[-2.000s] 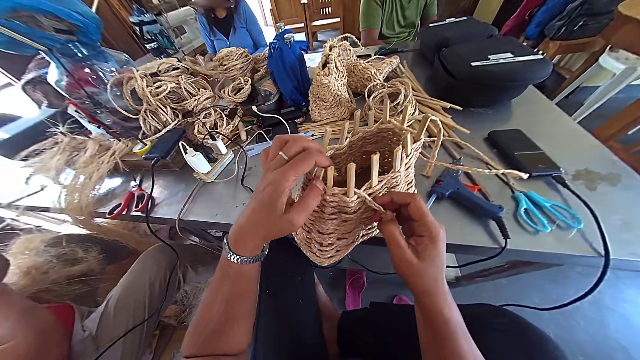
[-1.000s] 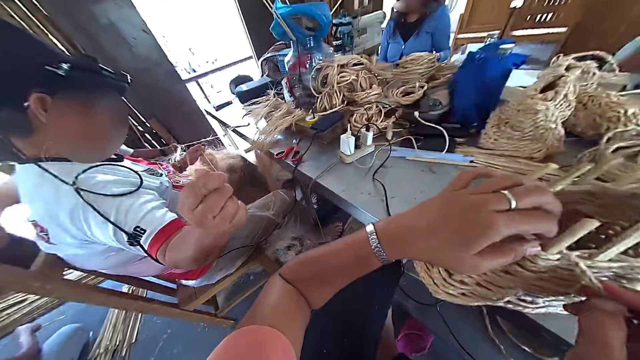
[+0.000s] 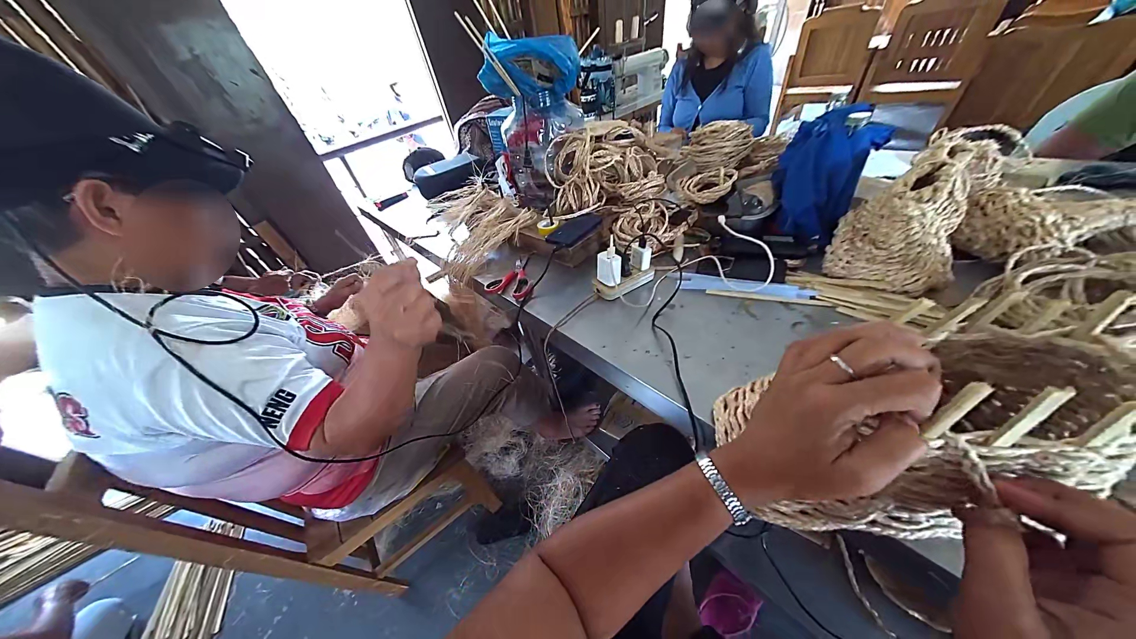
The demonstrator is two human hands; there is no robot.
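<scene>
A woven fiber basket [image 3: 852, 497] with flat wooden stakes [image 3: 1031, 415] standing from its rim lies at the right, over the table's near edge. My left hand [image 3: 843, 413], with a ring and a metal watch band, rests on the basket's rim, its fingers bent around a stake. Lower right, my right hand [image 3: 1038, 550] pinches a twisted fiber cord [image 3: 972, 466] between thumb and forefinger against the basket's outer wall. Part of the right hand and the basket's right end lie outside the view.
Coiled fiber rope [image 3: 612, 164], a power strip [image 3: 624, 284] with cords, red-handled pliers [image 3: 510, 280] and another woven basket [image 3: 901, 222] are on the metal table [image 3: 603, 333]. One person sits close at the left on a wooden chair [image 3: 266, 550]; another sits beyond the table.
The view has swung far to the left since the first frame, bringing the seated co-worker in. Both my hands stay at the basket's rim.
</scene>
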